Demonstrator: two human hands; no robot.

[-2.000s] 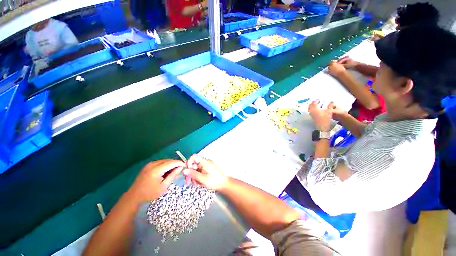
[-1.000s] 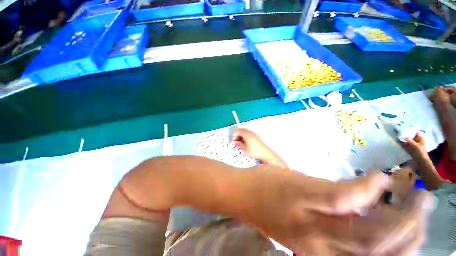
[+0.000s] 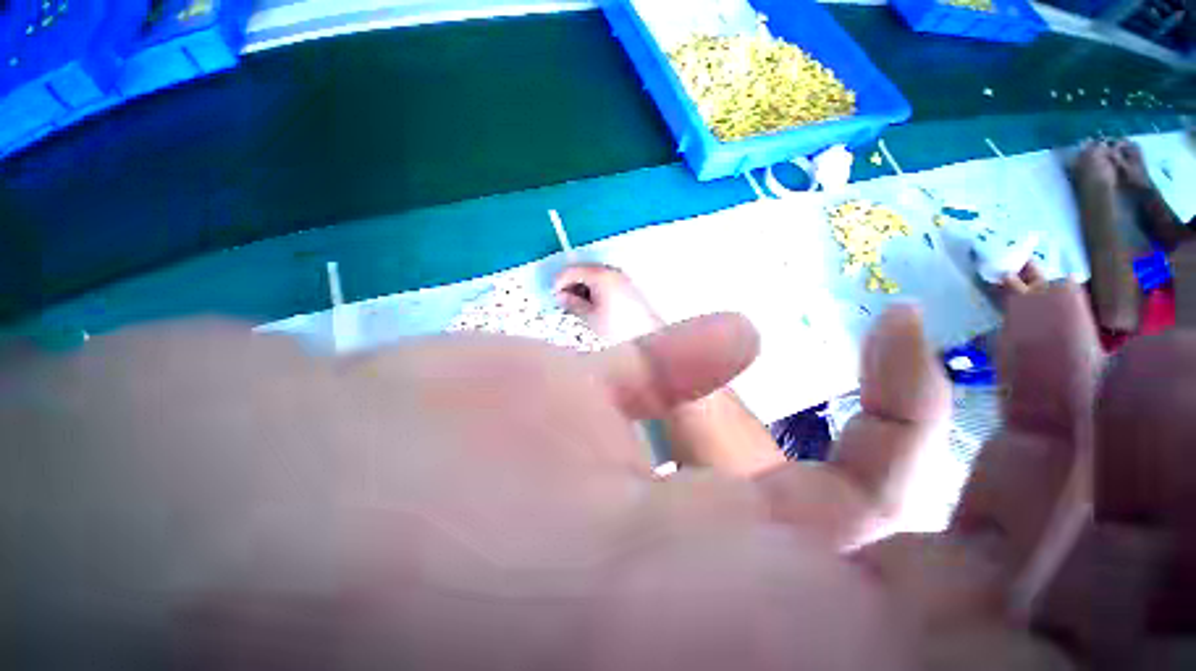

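My left hand [image 3: 682, 459] is very large and blurred, close to the camera across the lower half of the view. Its fingers are spread and nothing shows in them. My right hand [image 3: 610, 299] rests at the right edge of the pile of small white parts [image 3: 518, 312], its fingers curled. Whether it holds a small part cannot be told. The pile lies on the white table cover [image 3: 735, 282], and my left hand hides its near side.
A green conveyor belt [image 3: 394, 125] runs beyond the table edge. A blue tray [image 3: 754, 157] on it holds yellow parts. A white ring-shaped item [image 3: 790, 176] is by its near corner. Yellow parts [image 3: 868, 243] lie on the cover at right, near another person's hand [image 3: 1023, 278].
My left hand has moved from beside the right hand over the pile up close to the camera, fingers spread. My right hand stays at the pile. The view has turned and shifted.
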